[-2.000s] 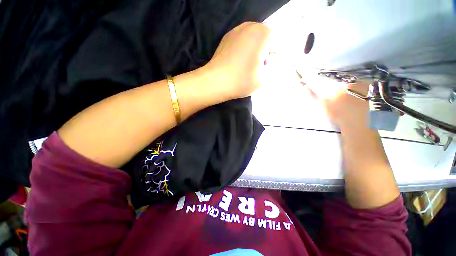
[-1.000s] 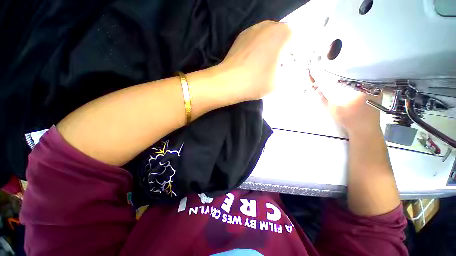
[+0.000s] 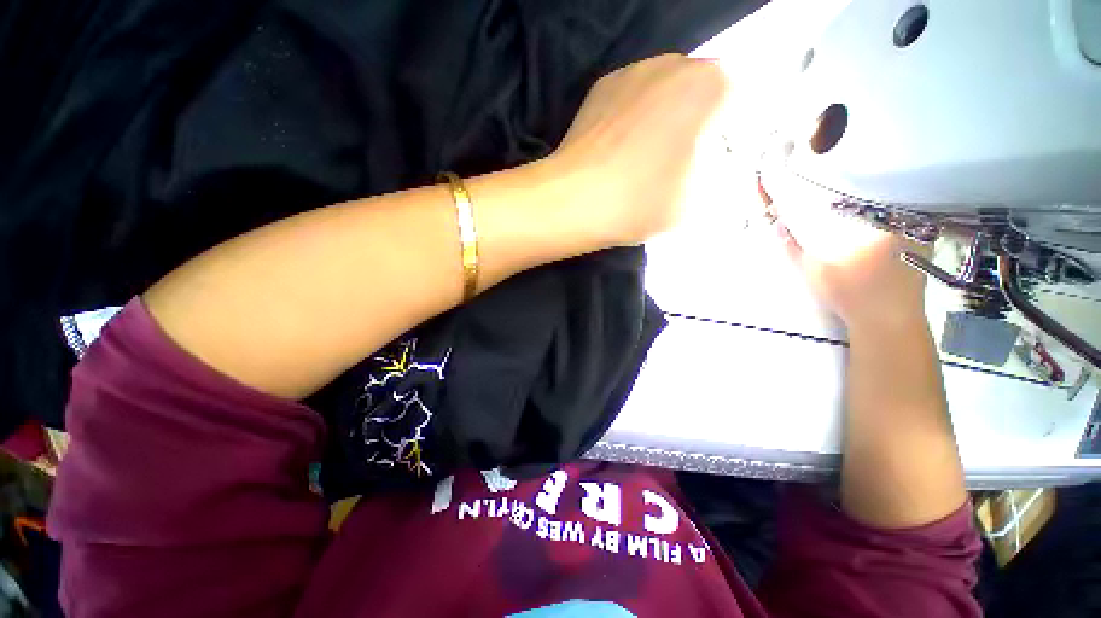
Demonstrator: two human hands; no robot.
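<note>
Black cloth [image 3: 531, 362] with white and gold embroidery [image 3: 398, 417] lies under my left forearm and over the table's front edge. More black cloth is heaped behind the arm at the left. My left hand [image 3: 646, 151] lies at the cloth's right side, back of the hand up; its fingers vanish in bright glare. My right hand [image 3: 851, 260] is beside the needle area of the white sewing machine [image 3: 954, 109], its fingertips washed out by the same light. What either hand pinches is hidden by the glare.
The white table [image 3: 737, 386] has a pale measuring strip [image 3: 724, 461] along its front edge. A grey block [image 3: 980, 337] and metal levers are right of my right hand. A small red and silver tool [image 3: 1041, 360] lies further right.
The machine, table and both hands sit further right in view than before, with most of the shift in the first second. The hands keep nearly the same pose at the glare.
</note>
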